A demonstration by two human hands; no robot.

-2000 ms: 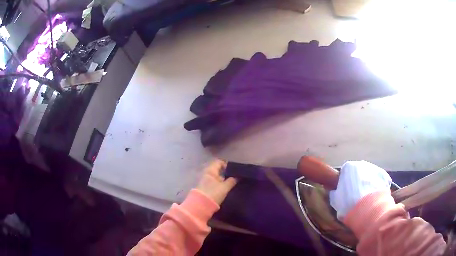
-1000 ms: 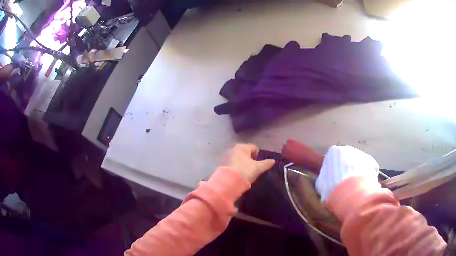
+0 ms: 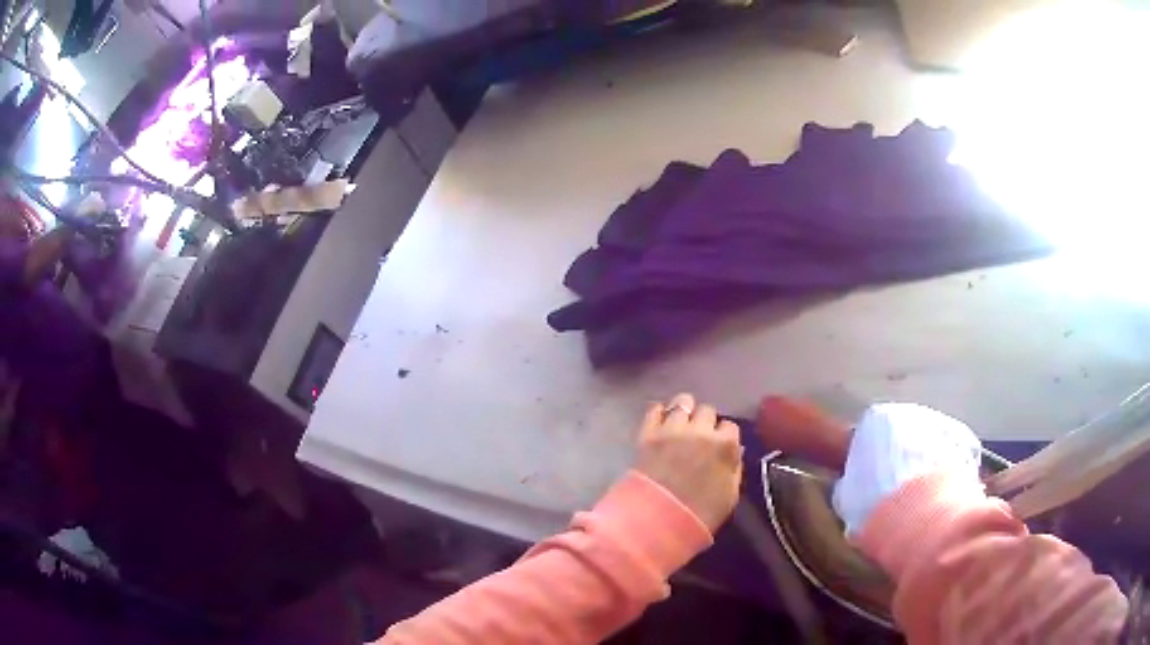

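A dark purple garment piece [image 3: 747,437] lies along the near table edge, mostly covered by my hands and the iron. My left hand [image 3: 691,461], bare with a ring, is closed on its left end. My right hand [image 3: 898,464], in a white glove, grips the red-brown handle of the steam iron [image 3: 820,536]. The iron stands over the piece, its wire-like rim just right of my left hand. The iron's underside is hidden. A ruffled pile of dark purple pieces [image 3: 782,239] lies mid-table.
The pale table [image 3: 505,252] has small dark marks. A pale hose [image 3: 1085,454] runs from the iron to the right edge. A small brown block [image 3: 826,40] lies at the far side. A cluttered dark machine [image 3: 296,139] stands at left. Glare covers the upper right.
My left hand has moved right along the piece, closer to the iron, and its fingers have closed over the end. The iron shifted left, then back right in view. The camera view has also shifted.
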